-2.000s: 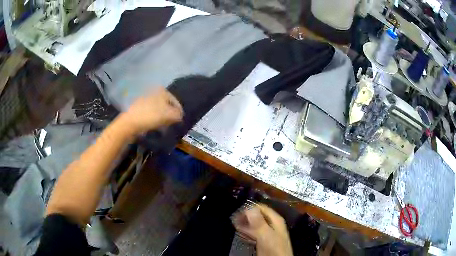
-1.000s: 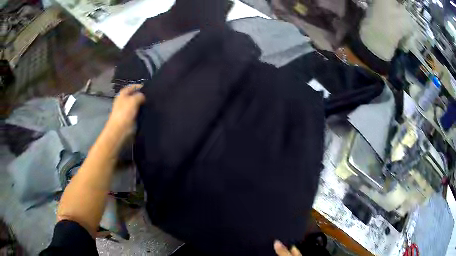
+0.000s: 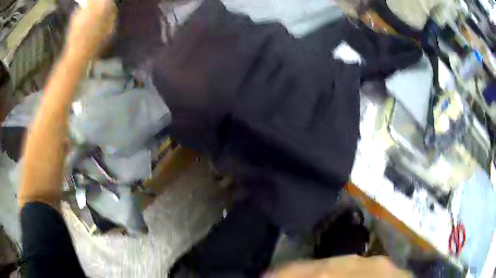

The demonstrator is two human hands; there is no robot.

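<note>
A large black panel (image 3: 293,103) is spread over the table's front edge and hangs down in front of me. My left hand (image 3: 97,24) is raised at the upper left, blurred and closed at the panel's far left end. My right hand (image 3: 337,268) is low at the bottom edge, blurred and cut off, and its fingers are hidden. A grey panel (image 3: 288,13) shows behind the black one. Another grey piece (image 3: 412,87) lies beside the cream overlock machine (image 3: 451,136) on the right.
The speckled table (image 3: 375,157) has a brown edge (image 3: 389,214). Red-handled scissors (image 3: 457,239) lie by a pale blue cloth (image 3: 481,212). Loose grey pieces (image 3: 109,119) are heaped low left, above the grey floor (image 3: 168,222). Thread cones stand behind the machine.
The black panel has been lifted from the stack and stretched across the front. My left hand has moved up and left with its end. My right hand has shifted right along the bottom.
</note>
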